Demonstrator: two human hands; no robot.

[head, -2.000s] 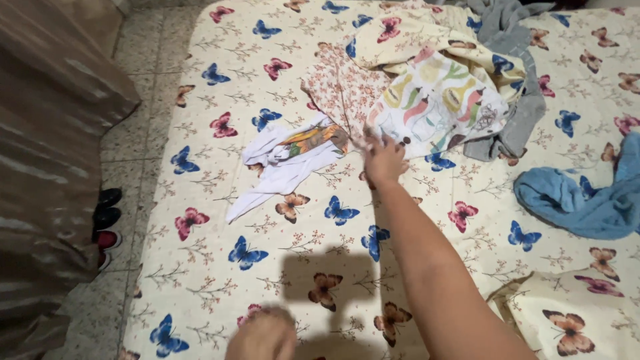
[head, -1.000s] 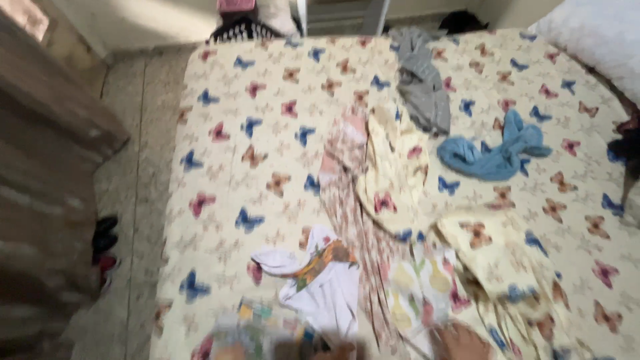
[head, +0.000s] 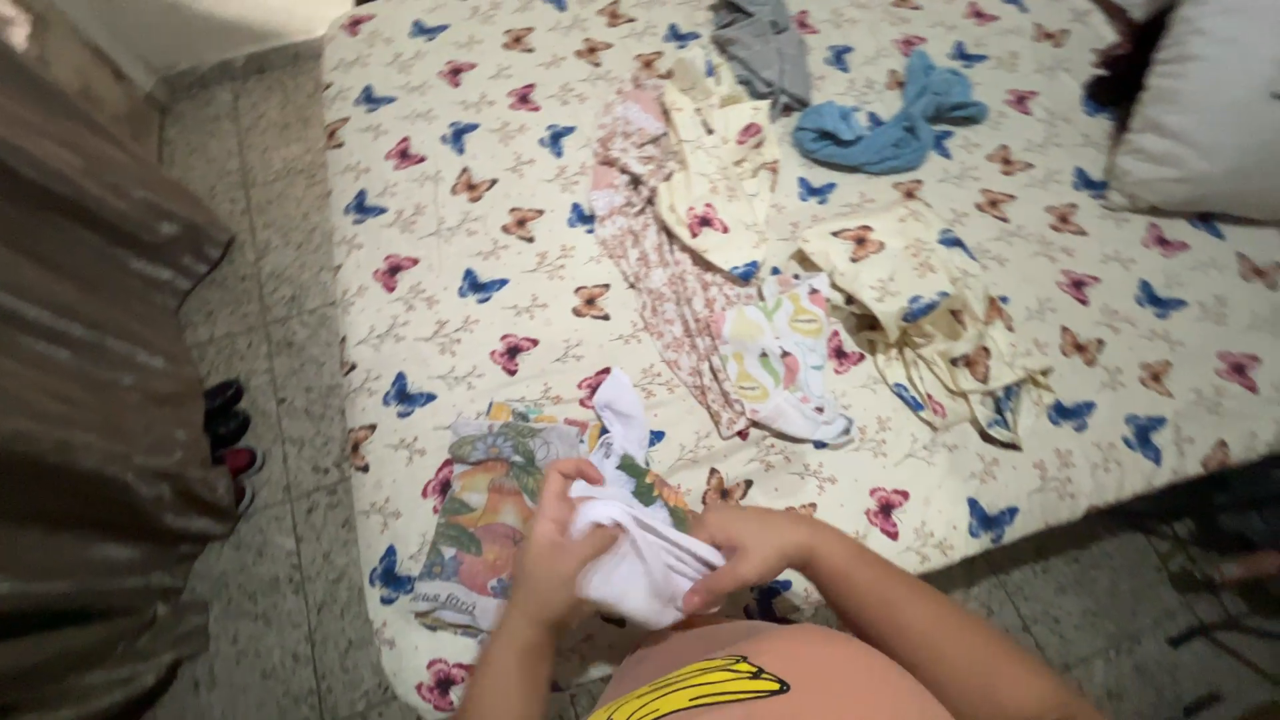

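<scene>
Near the bed's front left corner, my left hand (head: pixel 565 545) and my right hand (head: pixel 750 550) grip a white cloth (head: pixel 640 555) with a green and orange print, one hand at each side. Part of it rises beyond my fingers onto the sheet. Just left of it lies a cloth printed with flowers and fruit (head: pixel 480 520), bearing writing. Beyond my right hand is a white cloth with a pear print (head: pixel 775 365), lying against a long pink floral cloth (head: pixel 660 270). Cream butterfly-print fabric (head: pixel 715 185) overlaps the floral cloth's far part.
More crumpled butterfly-print fabric (head: pixel 930 310) lies on the right of the butterfly sheet (head: pixel 470 330). Farther back are a blue cloth (head: pixel 880 130) and a grey cloth (head: pixel 765 50). A white pillow (head: pixel 1205 120) is at the right. A brown curtain (head: pixel 90 350) and shoes (head: pixel 228 430) are at the left.
The white printed cloth lay on the sheet two seconds ago; now both hands hold it close to my body. The pear-print cloth has come away from the grey cloth. The view has shifted.
</scene>
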